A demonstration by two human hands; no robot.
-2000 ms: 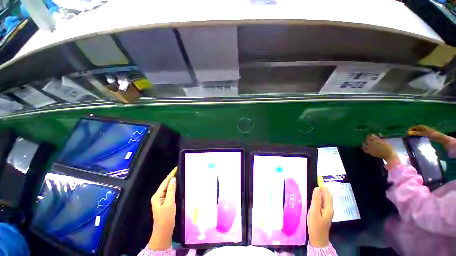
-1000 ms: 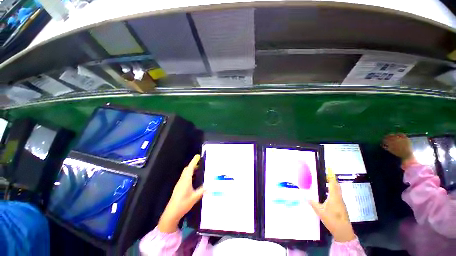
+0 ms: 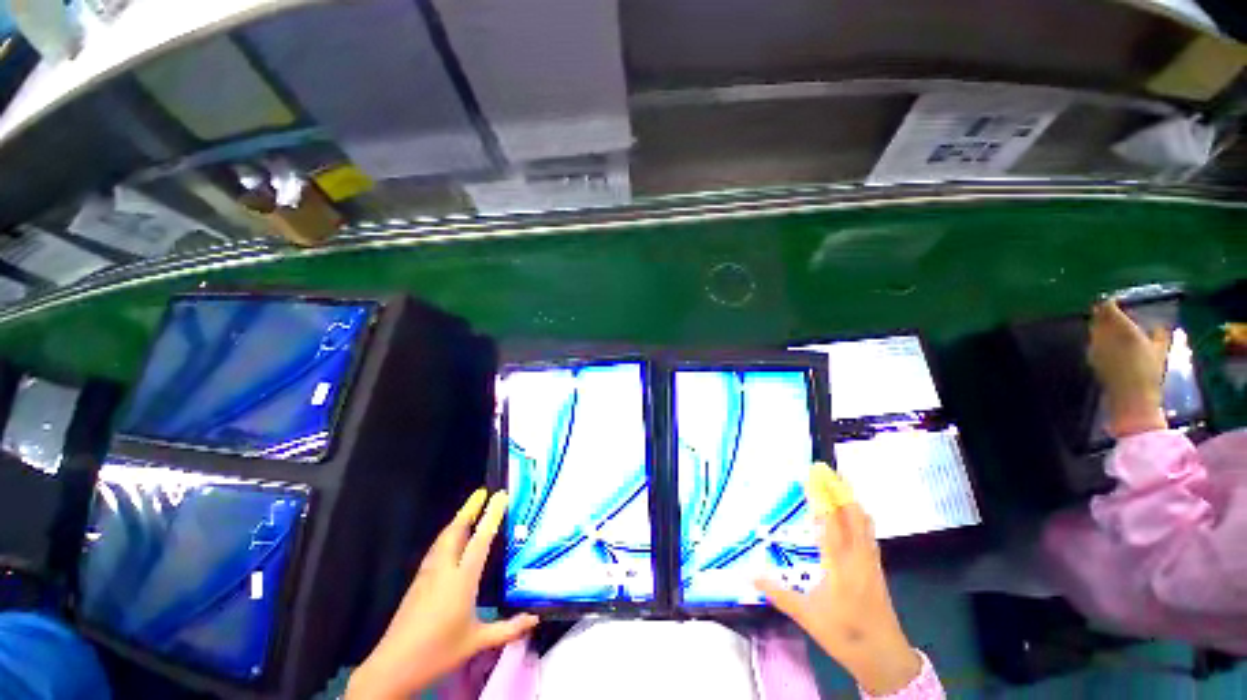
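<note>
Two tablets lie side by side in a black tray in front of me. The left tablet (image 3: 574, 481) and the right tablet (image 3: 745, 481) both show a white and blue curved-line wallpaper. My left hand (image 3: 435, 602) is at the left tablet's lower left edge, thumb and fingers apart, yellow cots on the fingertips. My right hand (image 3: 851, 591) is at the right tablet's right edge, its thumb over the lower right screen corner, fingers apart, also with yellow cots. Neither hand visibly grips anything.
At left, a black tray stack (image 3: 397, 410) carries two tablets with dark blue screens. At right are two white-lit screens (image 3: 909, 481) and another person's hand (image 3: 1130, 369) on a tablet. A ledge with hanging papers (image 3: 964, 134) runs behind the green bench (image 3: 615, 280).
Both screens changed from white with coloured shapes to the blue curved-line wallpaper. My hands sit lower along the tablets' outer edges. The whole view has shifted.
</note>
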